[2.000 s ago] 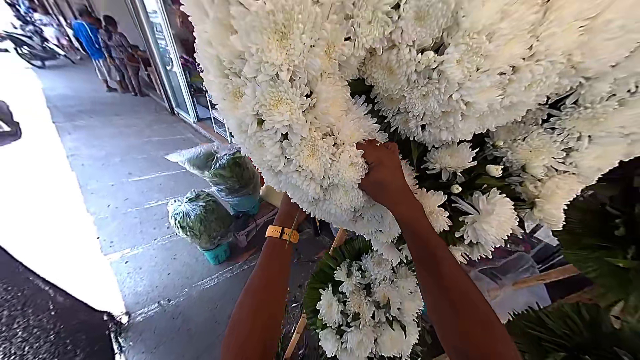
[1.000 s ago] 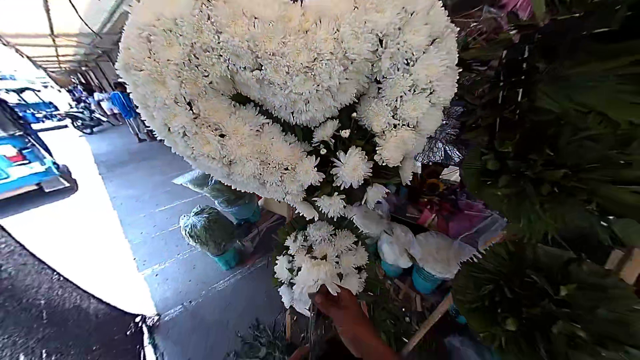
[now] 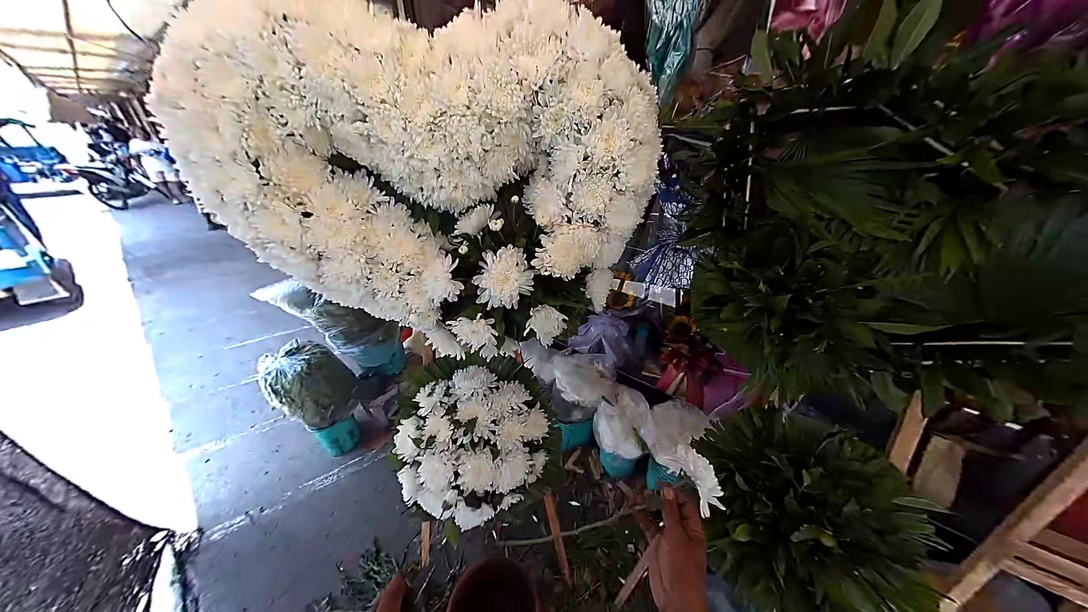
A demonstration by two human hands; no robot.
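My right hand [image 3: 677, 544] holds a white chrysanthemum [image 3: 699, 476] by its stem, near the bottom right of centre. The stem [image 3: 578, 531] runs leftward from the fingers. Only a small part of my left hand [image 3: 393, 593] shows at the bottom edge; what it holds cannot be seen. Above stands a large heart-shaped arrangement [image 3: 408, 110] of white chrysanthemums, with a few looser blooms [image 3: 503, 277] at its lower point. Below it is a smaller round cluster of white chrysanthemums [image 3: 476, 442] edged with green leaves.
Bagged foliage in teal buckets [image 3: 338, 435] stands on the pavement at left. Plastic-wrapped flowers in teal buckets [image 3: 618, 463] are behind my right hand. Leafy green arrangements [image 3: 816, 501] and a wooden frame [image 3: 1011, 527] are on the right. A motorcycle [image 3: 115, 183] is parked far left, near a person.
My right hand has moved from the heart's blooms to the lower cluster, then right, away from it, with a white chrysanthemum. The view has drawn back and shifted.
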